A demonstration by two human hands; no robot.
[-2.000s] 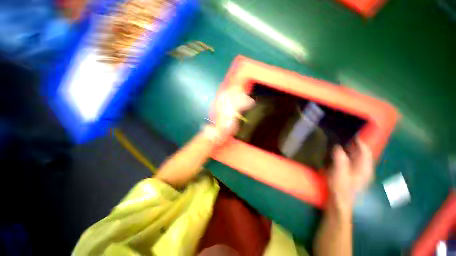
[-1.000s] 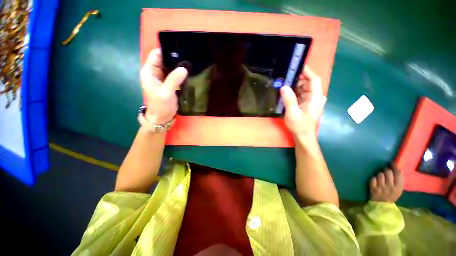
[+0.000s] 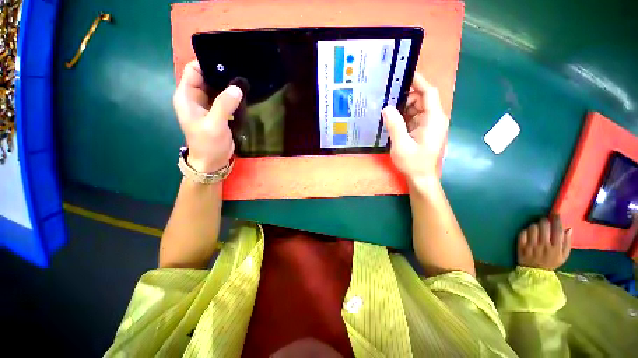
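Note:
A tablet (image 3: pixel 294 91) is held screen side up over an orange-red foam pad (image 3: pixel 308 180). The right part of its screen shows a white panel with blue and orange blocks; the rest is dark and reflects a yellow smock. My left hand (image 3: pixel 204 122) grips the tablet's left end, thumb on the glass. My right hand (image 3: pixel 421 136) grips its right end, thumb on the lit panel's edge. Fingertips under the tablet are hidden.
A blue parts tray (image 3: pixel 43 133) with gold pieces is cut off at the left. A loose gold flex part (image 3: pixel 88 40) lies beside it. A white square (image 3: pixel 502 133) lies right. Another person's hand (image 3: pixel 544 243) rests near a second pad (image 3: pixel 579 183) with a tablet (image 3: pixel 617 192).
From a blurred, tilted earlier view, the scene now sits level. Over the last second a bright panel has appeared on the screen. Both hands keep their hold on the tablet.

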